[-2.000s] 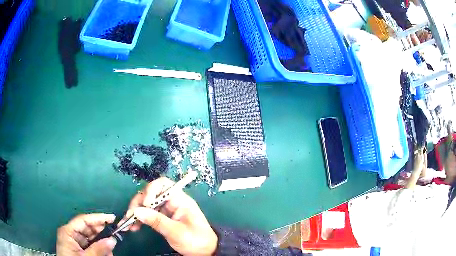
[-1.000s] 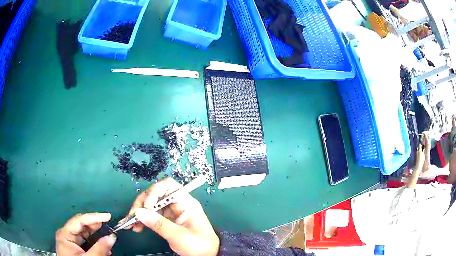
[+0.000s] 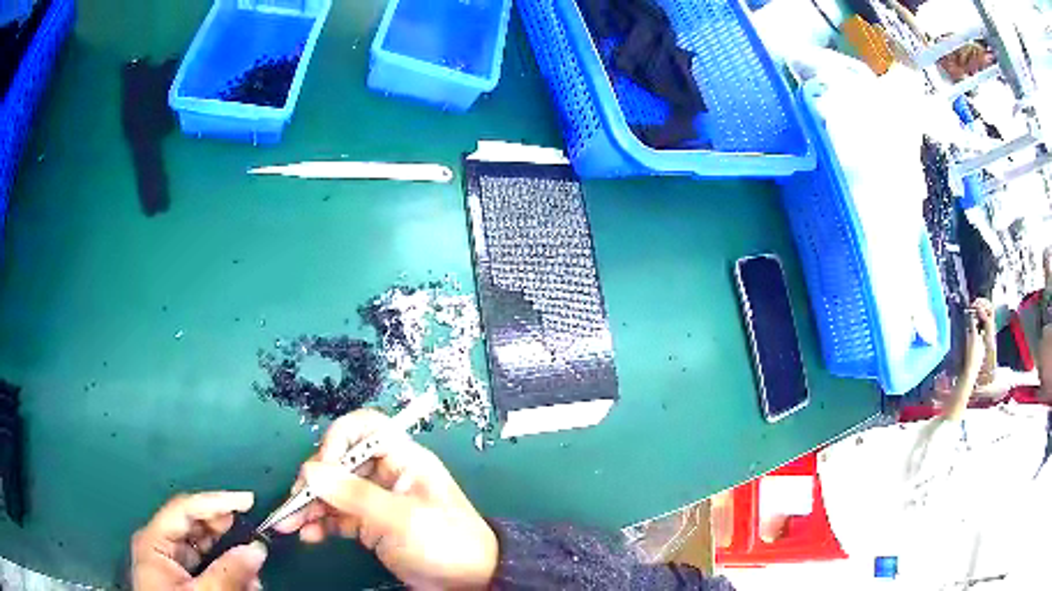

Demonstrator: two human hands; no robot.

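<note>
My right hand (image 3: 398, 496) is at the bottom, left of centre, shut on slim silvery tweezers (image 3: 360, 453). Their tip points down-left and meets a small black part (image 3: 237, 536). My left hand (image 3: 190, 545) holds this black part between thumb and fingers at the bottom left edge; much of the part is hidden by the fingers. A heap of small black pieces (image 3: 335, 398) lies above my hands, with small white bits (image 3: 461, 364) beside it. A black sheet with silvery dotted rows (image 3: 540, 254) lies right of them.
A white pointed stick (image 3: 346, 171) and a black strip (image 3: 147, 139) lie on the green table (image 3: 681, 439). Two small blue bins (image 3: 237, 121), (image 3: 433, 87) stand at the back. Large blue baskets (image 3: 738, 162), (image 3: 848, 289) and a smartphone (image 3: 773, 335) are right. A person's arm (image 3: 957, 381) shows far right.
The wide end of the tweezers has swung slightly down-left compared with one second ago. The tip stays at the black part. The view has shifted a little, and both hands remain in nearly the same place.
</note>
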